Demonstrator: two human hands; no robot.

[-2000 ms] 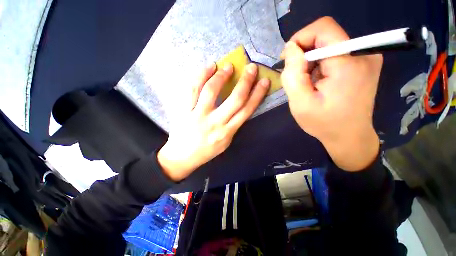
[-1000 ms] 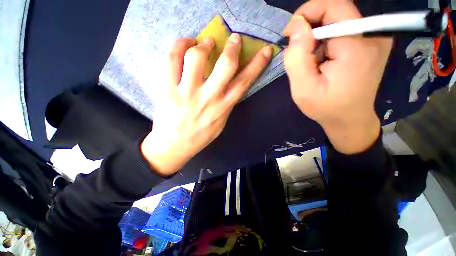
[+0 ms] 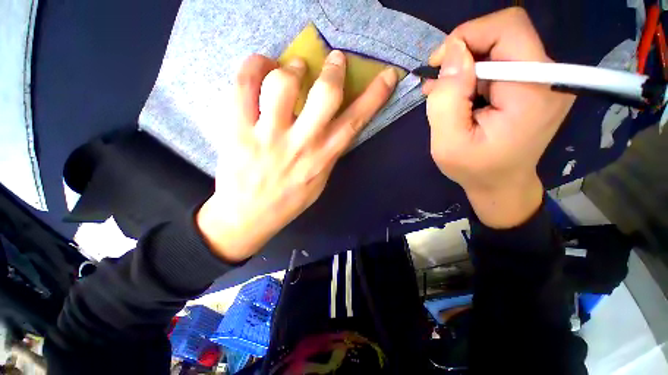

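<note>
A yellow template (image 3: 310, 45) lies flat on a speckled light grey fabric piece (image 3: 201, 62). My left hand (image 3: 289, 139) is flat with its fingers spread, its fingertips pressing the template down. My right hand (image 3: 498, 110) grips a white marking pen (image 3: 557, 75). The pen's dark tip is at the template's right corner. A dark line runs along the template's upper edge. Another drawn outline shows on the grey fabric above it. My right fingers cover part of the pen.
A rolled black fabric piece (image 3: 139, 176) lies beside my left wrist. A long whitish strip (image 3: 16, 95) is at the far left. Red-handled scissors (image 3: 649, 45) and ragged grey scraps (image 3: 614, 124) lie at the right. Blue baskets (image 3: 249, 318) are below the table edge.
The pen tip has moved right along the template's edge to its corner, and the pen's back end has tilted lower. The view has shifted. My left hand still presses the template.
</note>
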